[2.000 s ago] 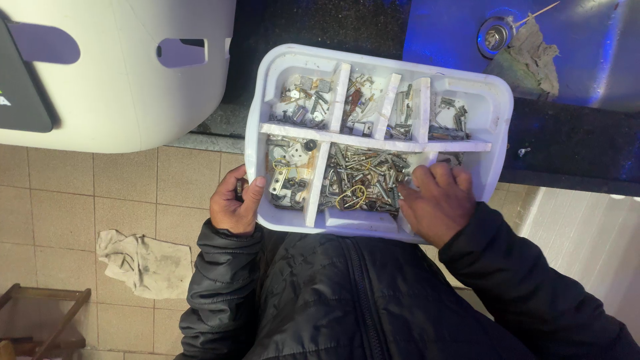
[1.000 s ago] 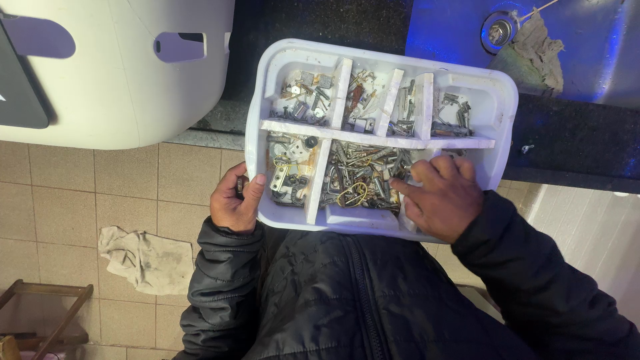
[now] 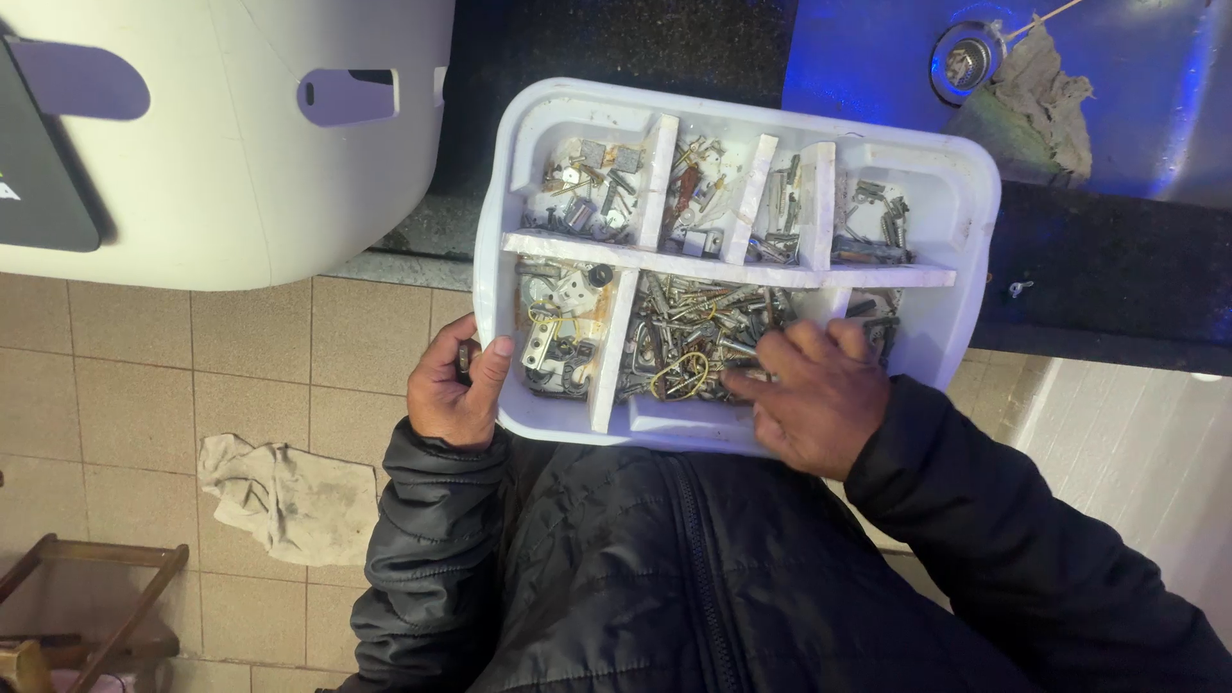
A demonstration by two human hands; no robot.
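Observation:
A white plastic tray (image 3: pixel 967 231) with pale dividers spans the middle of the view, tilted slightly. My left hand (image 3: pixel 457 385) grips its left rim and also has a small dark ring-like object at its curled fingers; whether that is worn or held is unclear. In the large lower compartment lies a heap of screws (image 3: pixel 693 318) with a yellow loop (image 3: pixel 681 375) on it. My right hand (image 3: pixel 818 390) has its fingers in the right part of this heap, fingertips at the screws; anything pinched there is hidden. Metal plates and washers (image 3: pixel 568 294) fill the lower left compartment.
Behind the tray runs a dark stone counter (image 3: pixel 1088 269) with a metal sink (image 3: pixel 1145 87), its drain and a grey rag (image 3: pixel 1044 106). A large white plastic object (image 3: pixel 241 192) stands at upper left. A cloth (image 3: pixel 289 500) and a wooden frame (image 3: pixel 115 553) are on the tiled floor side.
My right hand's fingers have shifted a little over the screw heap. The yellow loop lies more exposed than two seconds ago. My left hand has stayed at the tray's left rim.

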